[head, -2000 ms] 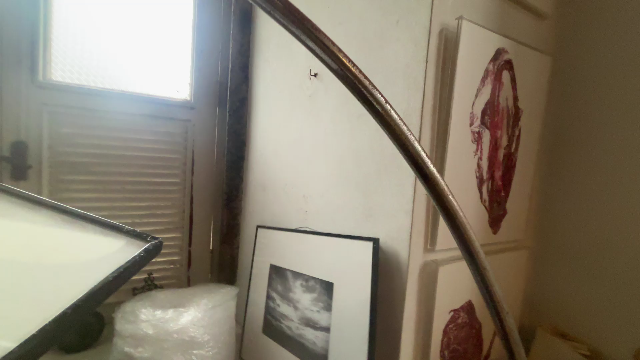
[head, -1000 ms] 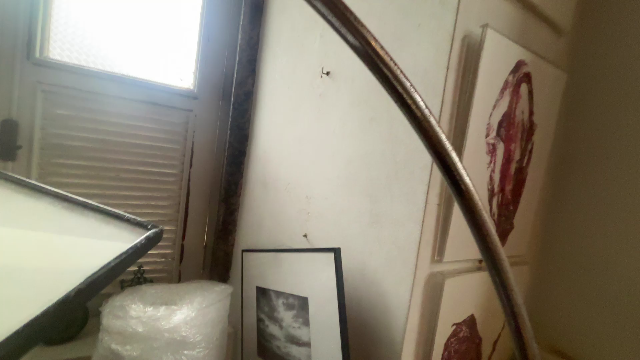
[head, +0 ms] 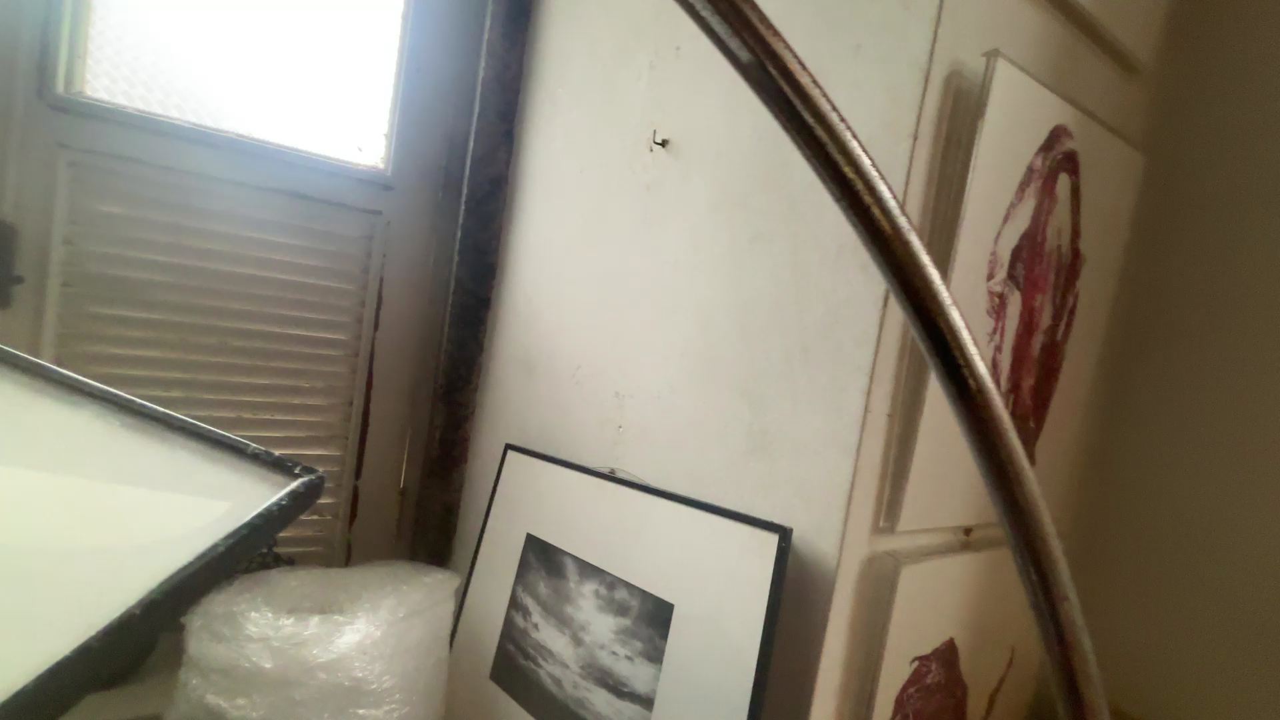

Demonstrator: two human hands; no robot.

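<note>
Neither of my hands shows in the head view. A black-framed cloud photograph (head: 580, 625) with a white mat is upright and tilted at the lower middle, in front of a white wall (head: 700, 300). Left of it is a bundle of clear bubble wrap (head: 315, 640). A dark-edged frame or panel with a pale face (head: 110, 520) juts in from the left edge. A curved metal tube (head: 905, 270) crosses the near view from the top middle to the lower right; both its ends are out of sight.
A louvred door (head: 215, 280) with a bright textured glass pane (head: 240, 70) stands at the left. A small hook (head: 659, 141) projects from the wall. At the right hangs a white canvas with a red painted shape (head: 1040, 280), above a second such canvas (head: 930, 690).
The view has shifted slightly back and forth. Nothing else has plainly moved, and no hand appears in the earlier frames.
</note>
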